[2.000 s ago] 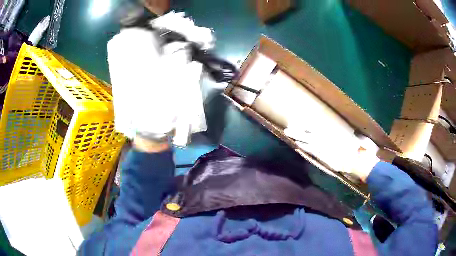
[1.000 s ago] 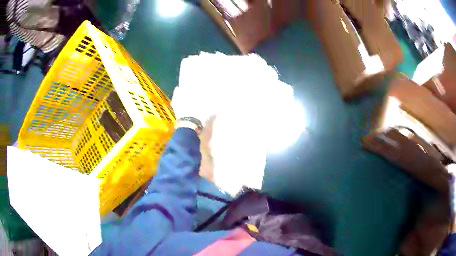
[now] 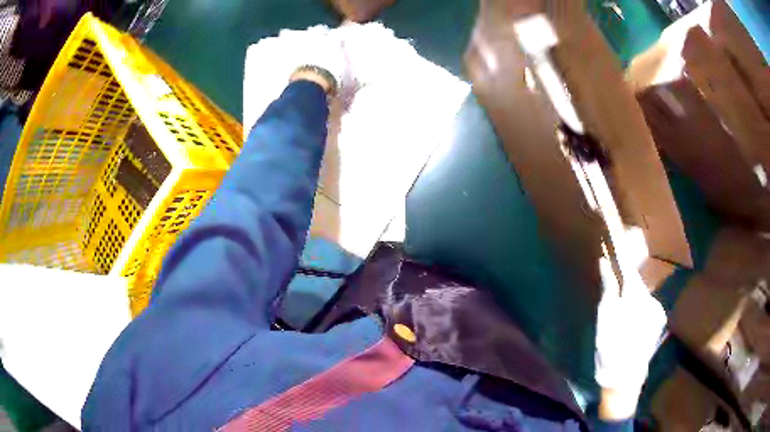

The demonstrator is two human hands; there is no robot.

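My left hand, in a white glove, lies on the stack of white sheets on the bench. Its fingers merge with the overexposed white, so its grip cannot be told. An open long carton lies slantwise to the right, its edges blurred. A narrow whitish product and a black power cord lie inside it. My right hand, also in a white glove, grips the carton's near end, with its fingers over the rim.
A yellow perforated crate stands tilted at the left, with a large white sheet below it. More brown cartons lie along the right. Part of another carton shows at the top edge. The green bench top shows between sheets and carton.
My left hand has reached farther forward over the sheets. My right hand, out of view one second ago, is back at a carton's near end. An open carton now lies closer beside the sheets.
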